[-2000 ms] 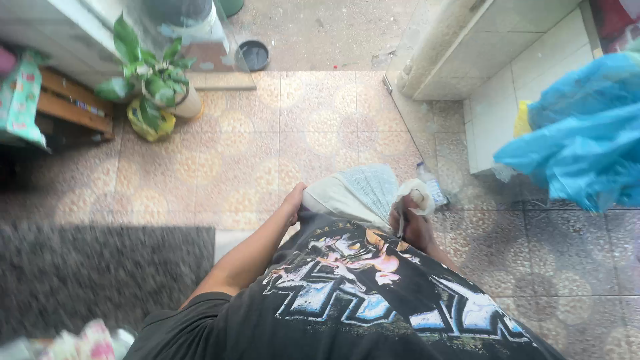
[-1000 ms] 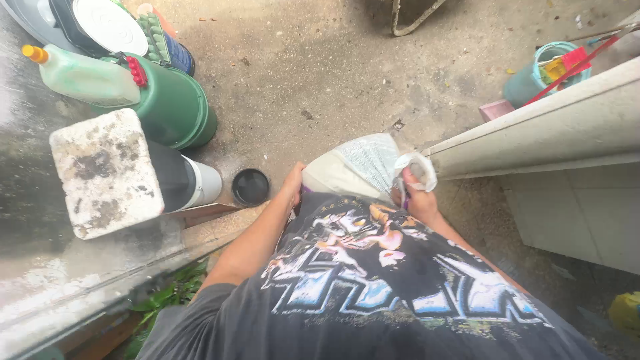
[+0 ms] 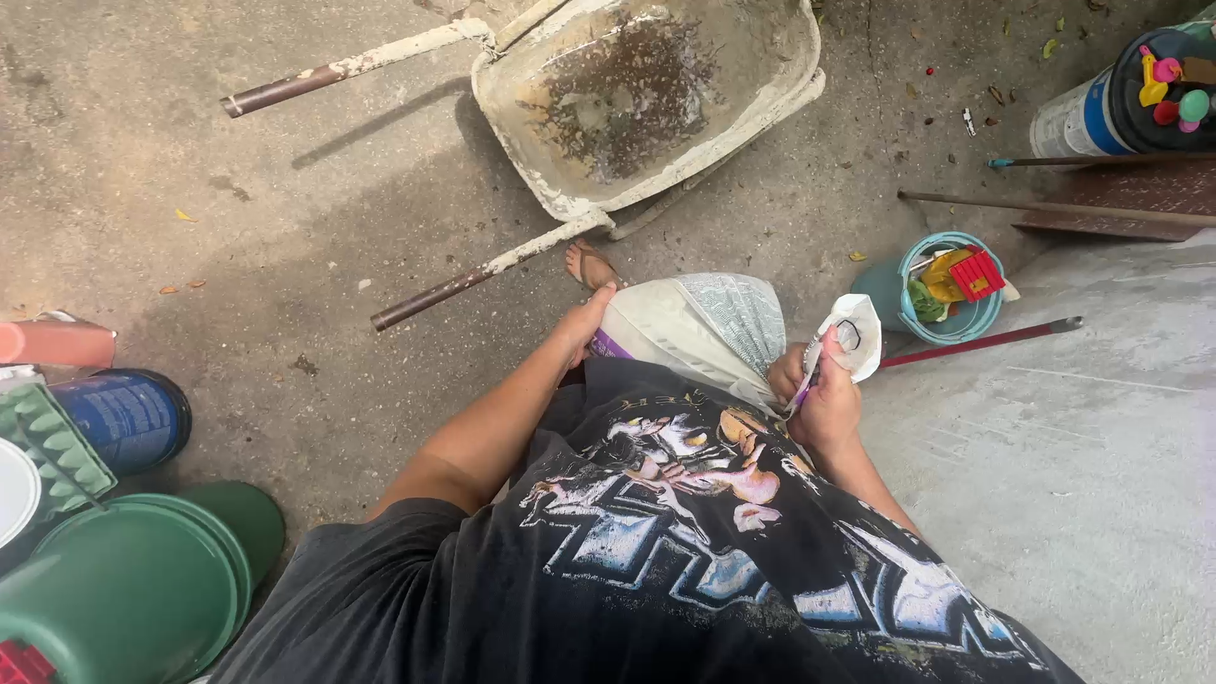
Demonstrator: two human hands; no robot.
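Observation:
A full white woven sack (image 3: pixel 698 328) with printed writing lies across the front of my body at waist height. My left hand (image 3: pixel 587 323) grips its left end, its fingers partly hidden behind the sack. At the other end, my right hand (image 3: pixel 828 394) is closed around the gathered neck, with the crumpled open mouth of the sack standing above the fist. Just beyond the sack stands a cement-crusted wheelbarrow (image 3: pixel 627 104), its two handles pointing left. Dried residue covers the inside of its tray.
A teal bucket (image 3: pixel 879 294) of toys stands right, beside a red pole (image 3: pixel 983 342) and a grey concrete wall (image 3: pixel 1064 427). Farther right are a wooden pole (image 3: pixel 1045 207) and a white-and-blue bucket (image 3: pixel 1073 119). Lower left are a green bin (image 3: pixel 123 579) and a blue container (image 3: pixel 123 418).
The view has travelled from the tiled floor past the doorway to the concrete yard, where the wheelbarrow now shows in front. Both hands have kept hold of the sack.

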